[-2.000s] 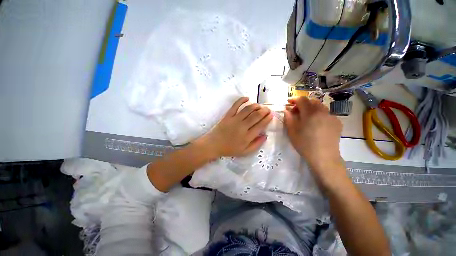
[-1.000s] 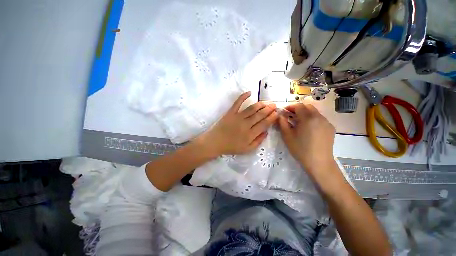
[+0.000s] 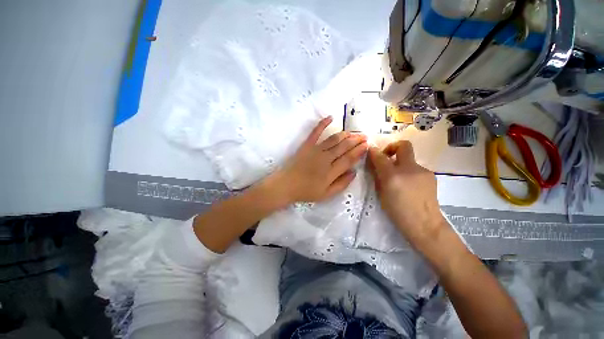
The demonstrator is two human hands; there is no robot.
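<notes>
A white eyelet fabric panel (image 3: 245,86) lies on the machine table and hangs over its front edge. My left hand (image 3: 321,165) lies flat on the fabric, fingertips just in front of the needle plate (image 3: 363,114). My right hand (image 3: 404,182) pinches the fabric between thumb and fingers, close to my left fingertips. The sewing machine head (image 3: 483,46) stands at the upper right, with its presser foot area (image 3: 396,119) brightly lit. Glare hides the exact fabric edge near the needle.
Scissors (image 3: 526,165) with red and yellow handles lie right of the needle, beside grey-lilac strips (image 3: 575,159). A ribbed knob (image 3: 462,132) is near the needle. A ruler strip (image 3: 179,192) runs along the front edge. White heaps (image 3: 119,251) lie below left. Blue edging (image 3: 136,79) is at left.
My right hand has moved slightly left and down, away from the needle, and its fingers are now pinched on the fabric. My left hand has barely moved. The view has shifted slightly.
</notes>
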